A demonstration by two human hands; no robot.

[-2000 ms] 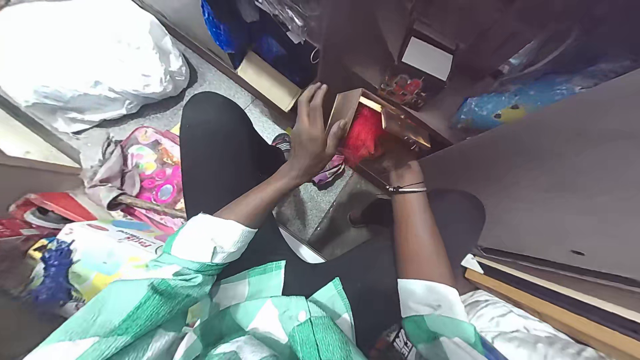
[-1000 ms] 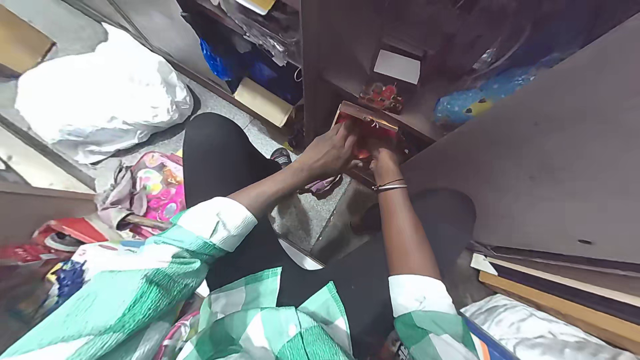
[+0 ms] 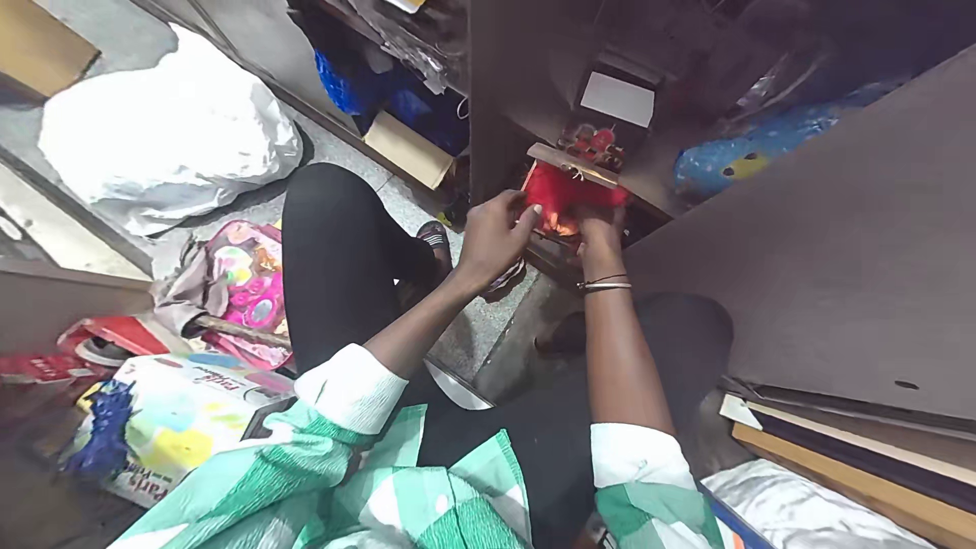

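A small box (image 3: 573, 163) with a brownish flap and a red lining or cloth (image 3: 560, 191) showing inside sits at the front of the cabinet's lower shelf. My left hand (image 3: 499, 229) touches its left side, thumb and fingers around the edge. My right hand (image 3: 601, 229) is at the lower right of the box, its fingers partly hidden under the red material; it appears to support the box. Just behind lie red ornaments (image 3: 598, 141), and beyond them stands a dark box with a white panel (image 3: 618, 99).
A blue plastic package (image 3: 755, 160) lies on the shelf at right, beside the grey cabinet door (image 3: 823, 252). A big white sack (image 3: 168, 130), a patterned carton (image 3: 183, 412) and a pink bag (image 3: 252, 293) stand at left. Boards (image 3: 854, 457) lean at lower right.
The box's flap has swung up, and more of the red material shows than a second ago. My left hand has moved from over the box to its left edge.
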